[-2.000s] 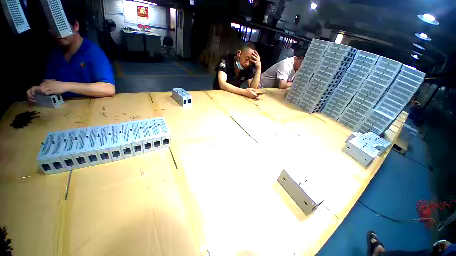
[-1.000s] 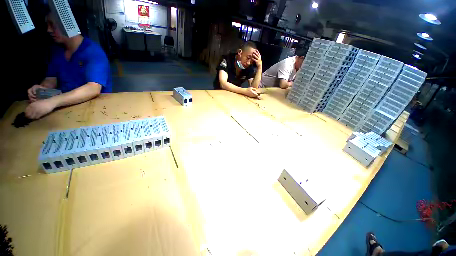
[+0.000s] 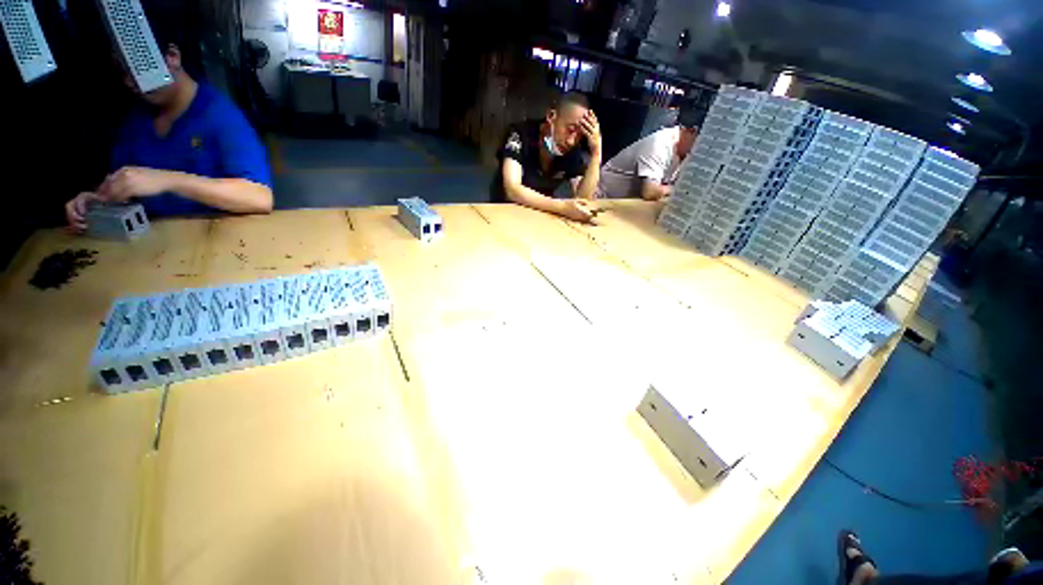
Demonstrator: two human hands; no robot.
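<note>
Neither of my hands is in the picture. Nearest in front of me, a plain-sided grey metal housing (image 3: 686, 437) lies slanted on the brightly lit cardboard-covered table (image 3: 286, 480), right of centre. A long row of perforated housings (image 3: 246, 323) stands at the left, square dark openings facing me. A dark heap of small black fasteners (image 3: 14, 551) is cut off by the lower left edge.
A person in blue (image 3: 206, 154) holds a housing (image 3: 119, 221) beside another black heap (image 3: 61, 267). Two people lean at the far edge. Two housings (image 3: 420, 218) stand there. Stacked housings (image 3: 812, 194) and a small group (image 3: 841, 335) are right. Perforated pieces (image 3: 135, 43) hang upper left.
The person in blue reached to the black heap, and now has both hands back at the housing. The view has shifted very slightly. The housings on the table have not moved.
</note>
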